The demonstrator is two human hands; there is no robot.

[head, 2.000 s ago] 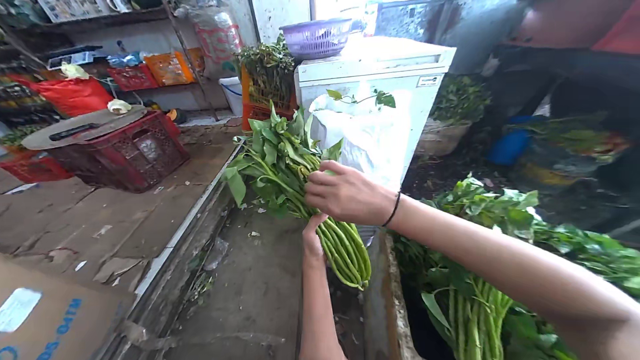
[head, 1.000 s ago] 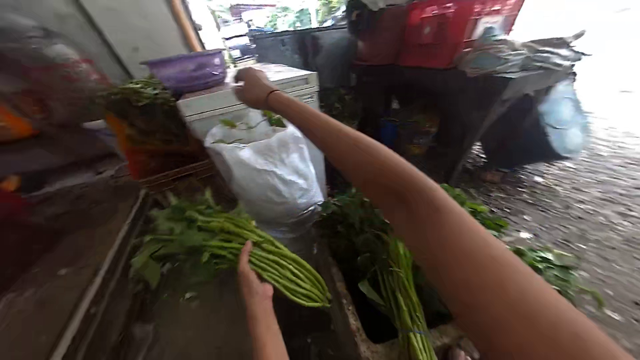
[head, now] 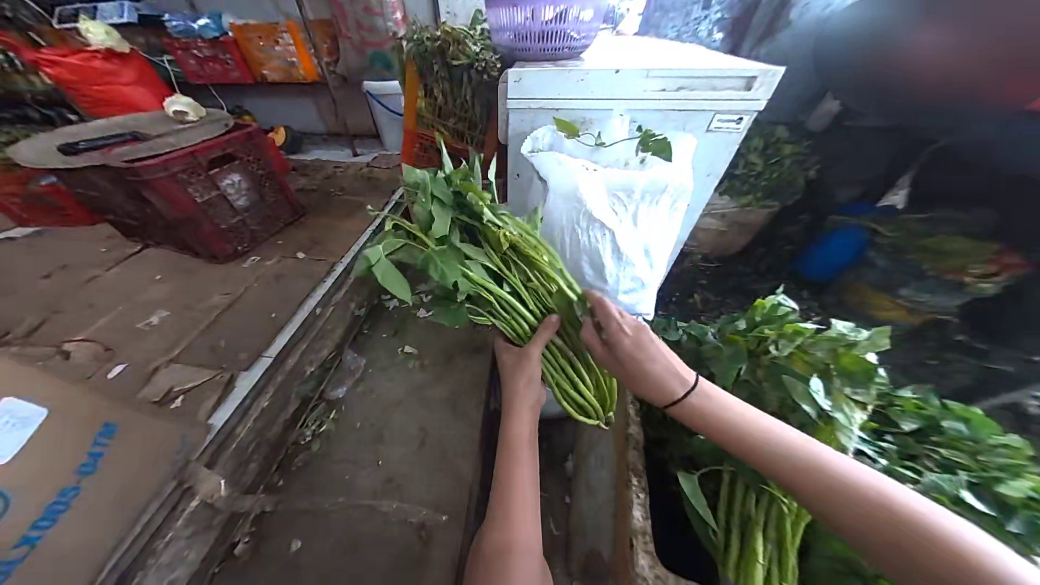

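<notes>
A bunch of leafy green vegetable stems (head: 520, 292) lies slantwise across the middle, leaves at the upper left and stem ends at the lower right. My left hand (head: 524, 357) grips it from below, thumb over the stems. On its right side my right hand (head: 630, 345), with a dark band at the wrist, has its fingers curled against the stems; whether they pinch a leaf or stem is hidden. Just behind stands a white plastic bag (head: 617, 219) with leafy sprigs (head: 654, 145) at its mouth. More leafy bunches (head: 780, 382) stand at the lower right.
A white cabinet (head: 634, 81) behind the bag bears a purple plastic basket (head: 544, 28). A dark red crate (head: 236, 191) with a round board on top stands at the left, and a cardboard box (head: 89, 471) at the lower left. A container's worn edge (head: 642, 496) runs beside the right-hand bunches.
My right hand has come back from above the white bag to the stems. The bunch, lower and flatter a second ago, is raised again in my left hand. The view has swung left.
</notes>
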